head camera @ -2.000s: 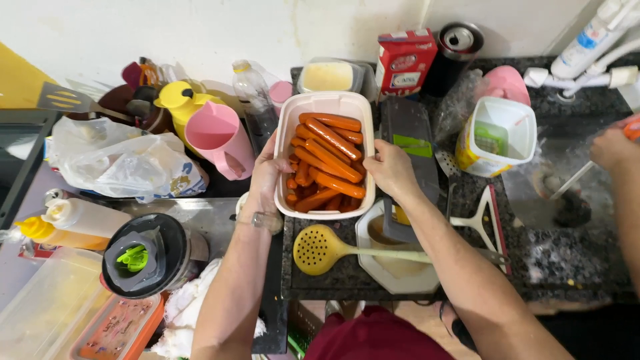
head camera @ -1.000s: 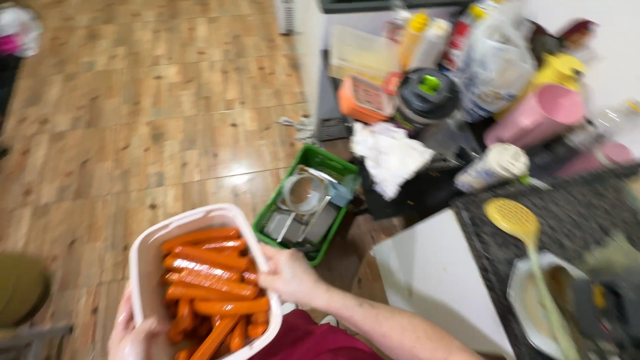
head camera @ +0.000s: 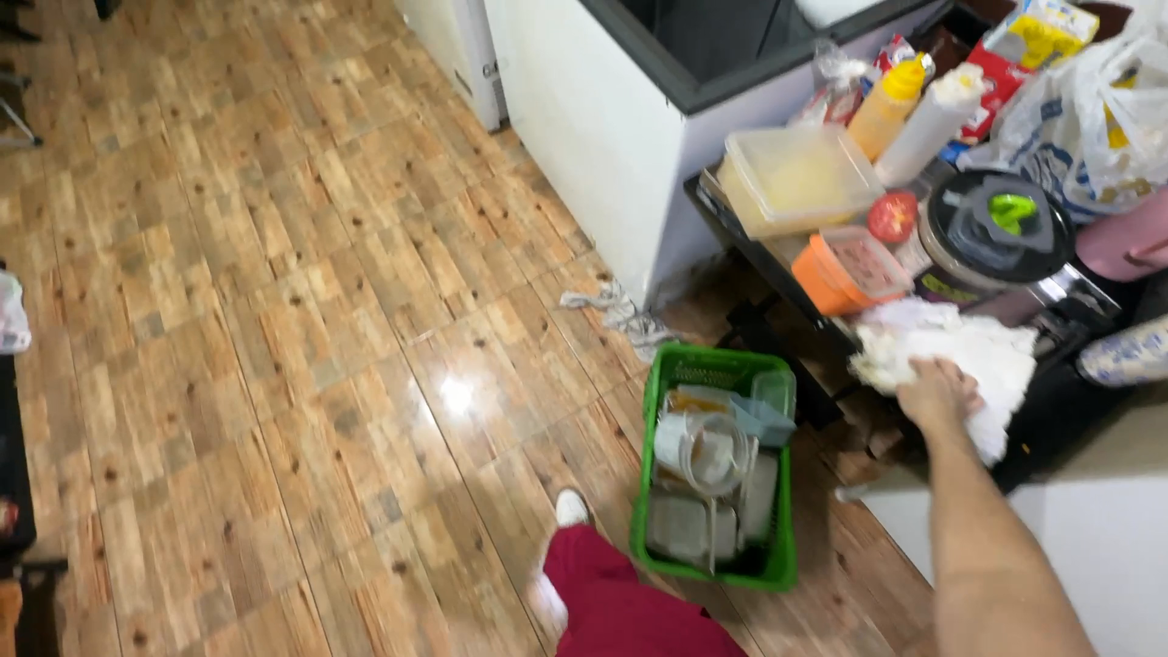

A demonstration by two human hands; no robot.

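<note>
My right hand (head camera: 940,392) reaches in from the lower right, its fingers curled into a crumpled white cloth (head camera: 990,360) at the edge of a black surface. Just beyond the cloth are an orange plastic tub (head camera: 835,278) with a clear lid and a round container with a black lid (head camera: 995,224) and a bright green piece on top. My left hand is out of view, and so is the white tub of sausages.
A green plastic crate (head camera: 789,511) holding containers stands on the wood-patterned floor (head camera: 319,365) beside my leg. A grey rag (head camera: 620,315) lies by the white appliance (head camera: 584,137). A lidded clear box (head camera: 803,178), squeeze bottles (head camera: 890,100) and a plastic bag (head camera: 1077,137) crowd the surface.
The white tub of sausages, held in both hands earlier, has left the view. My right hand is now on the white cloth. The view has turned from the counter to the floor and crate.
</note>
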